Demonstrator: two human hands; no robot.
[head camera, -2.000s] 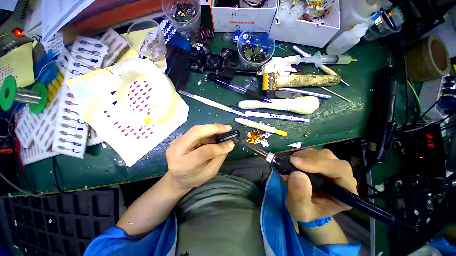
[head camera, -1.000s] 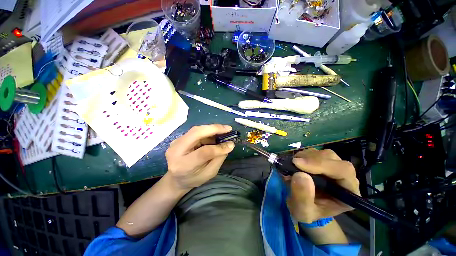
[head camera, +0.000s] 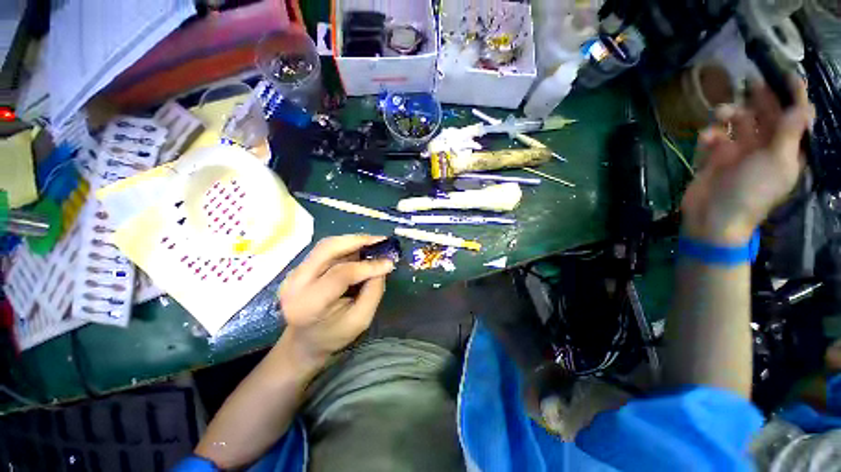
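Note:
My left hand (head camera: 330, 293) holds a small black device (head camera: 381, 250) between thumb and fingertips, in front of the bench edge. My right hand (head camera: 745, 175) is raised at the upper right, blurred, with a blue band on the wrist. A long black shape (head camera: 767, 53) meets its fingers; blur hides whether the hand grips it. The soldering iron is no longer at the device. A small pile of gold-orange bits (head camera: 432, 257) lies on the bench just right of the device.
The green bench (head camera: 572, 217) holds a sticker sheet (head camera: 263, 269) on the left, a pale stick with a yellow end (head camera: 433, 239), a cream-white scraper (head camera: 470, 198), a crumpled tube (head camera: 503, 160) and a syringe (head camera: 530, 126). White boxes (head camera: 387, 78) stand behind. Black cables (head camera: 586, 323) hang below right.
My right hand has gone from beside the device to the upper right, taking the soldering iron's tip away from it. My left hand still holds the device. The view has shifted right.

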